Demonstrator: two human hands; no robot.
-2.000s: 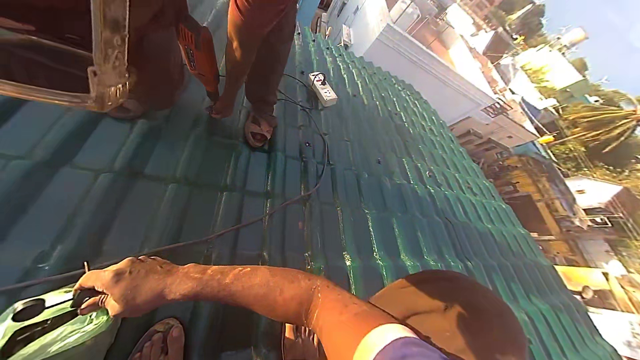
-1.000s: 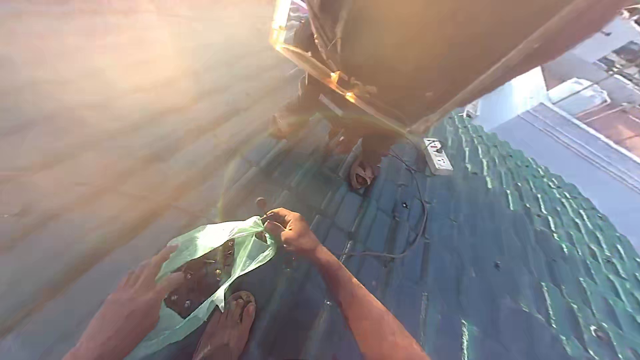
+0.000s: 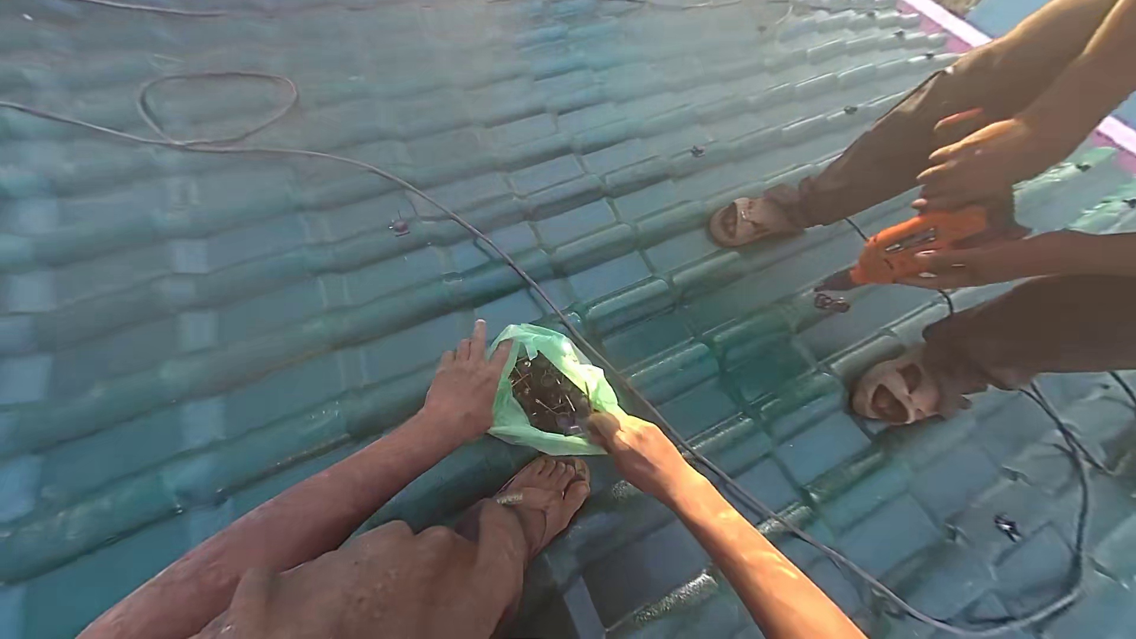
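Observation:
A light green plastic bag [image 3: 524,433] sits open on the green tile-profile roof, with many screws [image 3: 550,395] inside. My left hand [image 3: 466,386] lies along the bag's left edge with its fingers spread; whether it grips the plastic is unclear. At the bag's lower right, my right hand [image 3: 641,451] has its fingers closed on the rim. My foot [image 3: 550,497] is just below the bag. To the right, another person's hands hold an orange power drill [image 3: 923,244], its tip pointing down toward the roof near a dark fastener [image 3: 832,303].
A dark power cable [image 3: 382,170] crosses the roof, passes beside the bag and loops at right. The other person's sandalled feet [image 3: 896,390] stand at right. Scattered fasteners [image 3: 399,226] dot the ribbed roof sheets [image 3: 293,355]. A pink edge [image 3: 954,25] runs along the upper right.
The view has swung strongly. One second ago a large dark panel covered the other person's upper body; now the person's hands and the orange drill show. Both my hands remain at the green bag.

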